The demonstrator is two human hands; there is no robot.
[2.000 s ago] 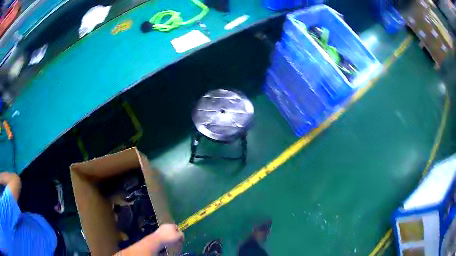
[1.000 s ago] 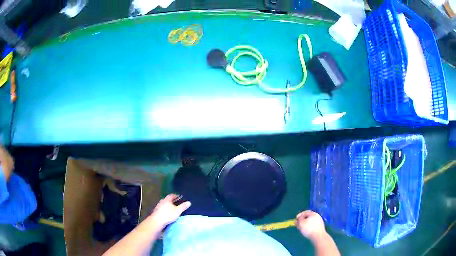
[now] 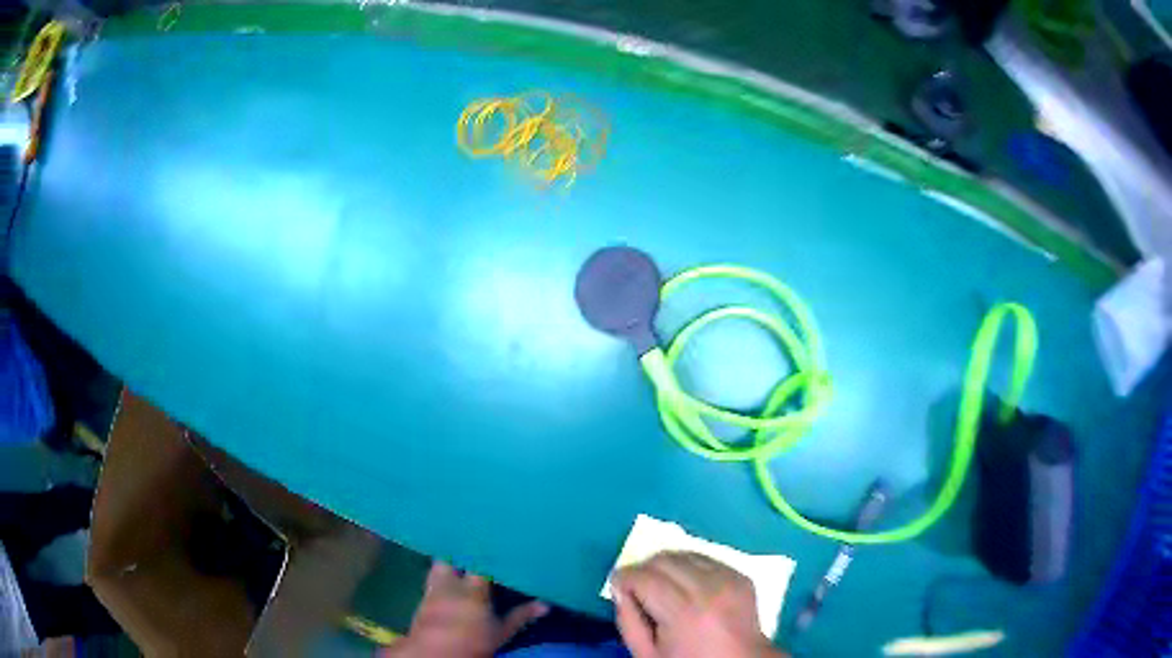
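A round black head [image 3: 618, 292] lies flat on the green bench mat, its neck joined to a loosely coiled bright green cord [image 3: 805, 345]. The cord runs right to a black box [image 3: 1024, 495]. My right hand [image 3: 690, 607] lies over a white paper sheet [image 3: 771, 576] near the front edge, fingers bent. Its palm side is hidden, so a grip on the paper cannot be told. My left hand [image 3: 458, 620] is at the front edge, fingers apart, empty, cut off by the bottom of the picture.
Yellow-orange rubber bands [image 3: 537, 135] lie at the back. A slim pen [image 3: 842, 555] and a pale strip [image 3: 942, 643] lie near the box. A blue crate [image 3: 1137, 578] shows at the right rim. An open brown carton [image 3: 167, 527] is below the bench at left.
The view has moved closer over the bench. My right hand has come from beside my body onto the white paper. My left hand has moved to the bench's front edge. The stool is out of view.
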